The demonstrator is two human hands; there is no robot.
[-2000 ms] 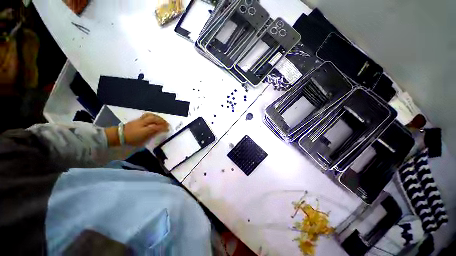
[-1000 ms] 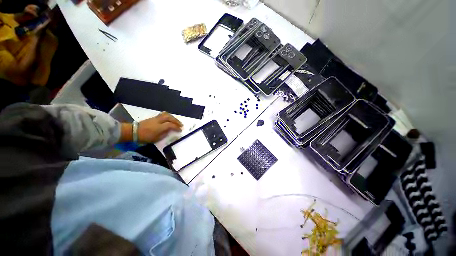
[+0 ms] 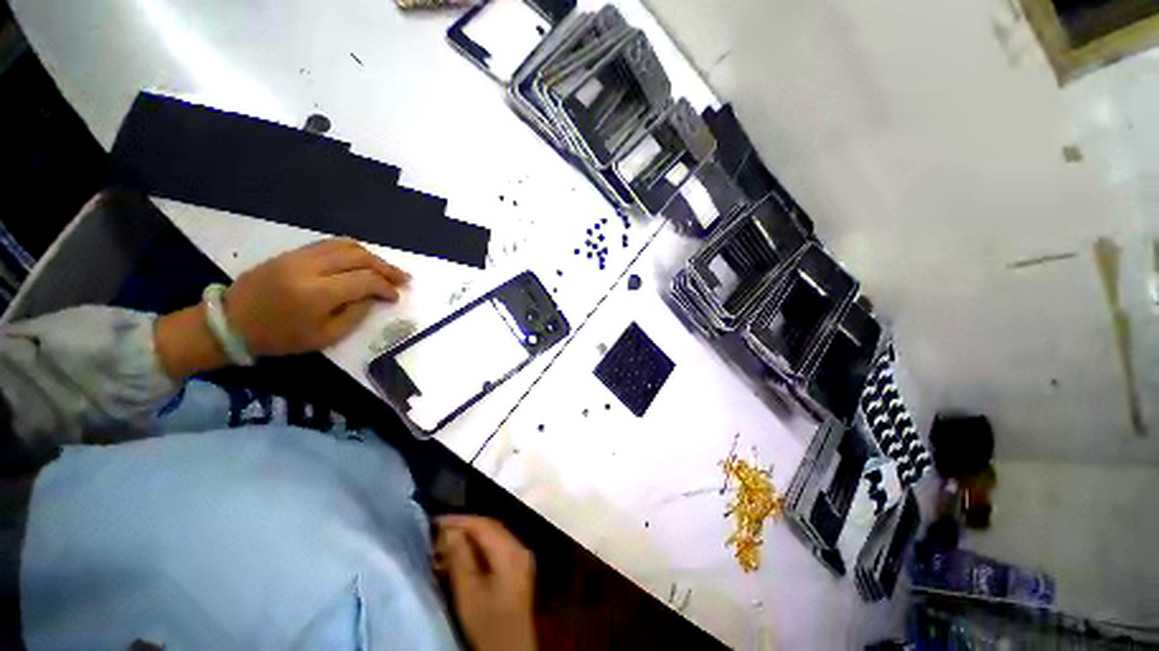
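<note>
A dark phone back frame lies flat near the bench's front edge, camera holes toward the upper right, white bench showing through its open middle. My left hand, with a band on the wrist, rests at the bench edge beside the frame, fingers loosely bent, not touching it; nothing shows in it. My right hand is below the bench edge by the blue apron, fingers curled and cut by the bottom edge; whether it holds something cannot be told. A black sheet of small pads and tiny black dots lie beyond the frame.
A stepped black sheet lies at the upper left. Stacked frames line the wall, with more stacks farther right. A pile of gold-coloured parts lies at the lower right. A seam crosses the white bench.
The view has shifted, showing more wall at right. My right hand has come into view at the bottom. My left hand remains beside the frame. The frame still lies across the same part of the bench.
</note>
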